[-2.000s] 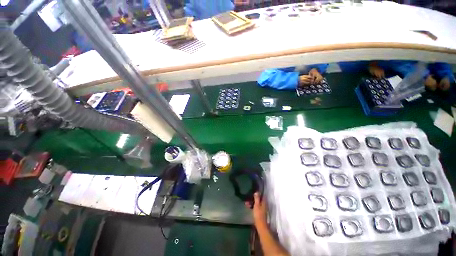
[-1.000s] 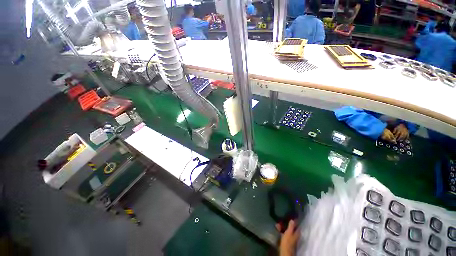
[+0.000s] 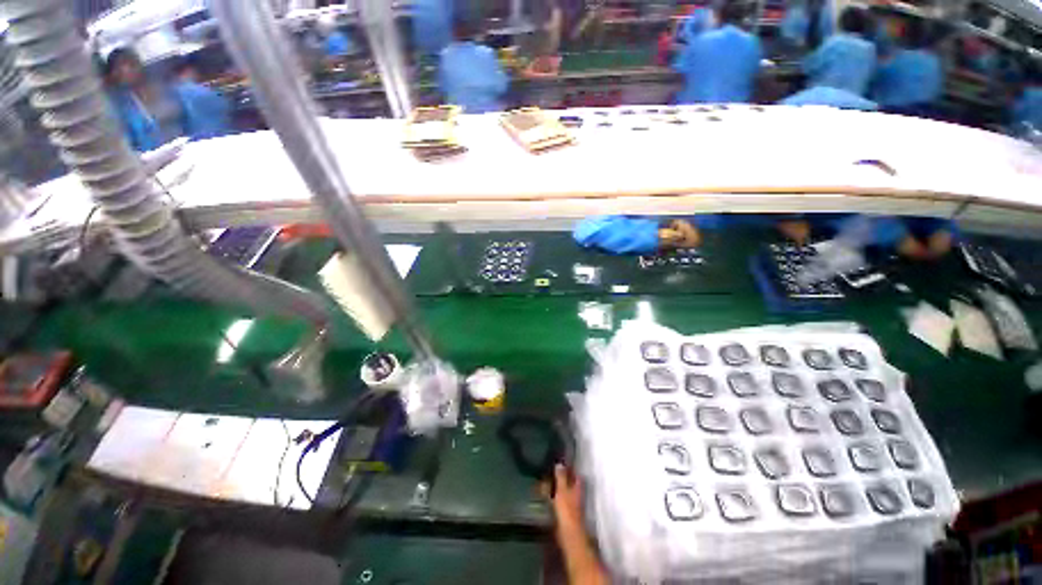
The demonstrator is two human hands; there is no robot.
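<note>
A black looped item (image 3: 528,446) is above the dark green bench top, just left of a tall stack of white translucent blister trays (image 3: 608,457). My right hand (image 3: 562,494) reaches up from the bottom edge, its fingers closed on the loop's lower right side. Its finger detail is blurred. The top tray holds rows of dark-rimmed rounded-square parts (image 3: 772,463). My left hand is not in view.
A metal post (image 3: 331,194) and ribbed hose (image 3: 114,171) stand at left. A white tub (image 3: 381,369) and yellow-white jar (image 3: 486,389) sit behind the loop. White sheets (image 3: 211,451) lie left. Across the bench, blue-sleeved hands (image 3: 679,234) work under a white shelf (image 3: 686,160).
The view swung right, then back left, and now shows more of the far hall. My right hand stays at the black loop beside the tray stack.
</note>
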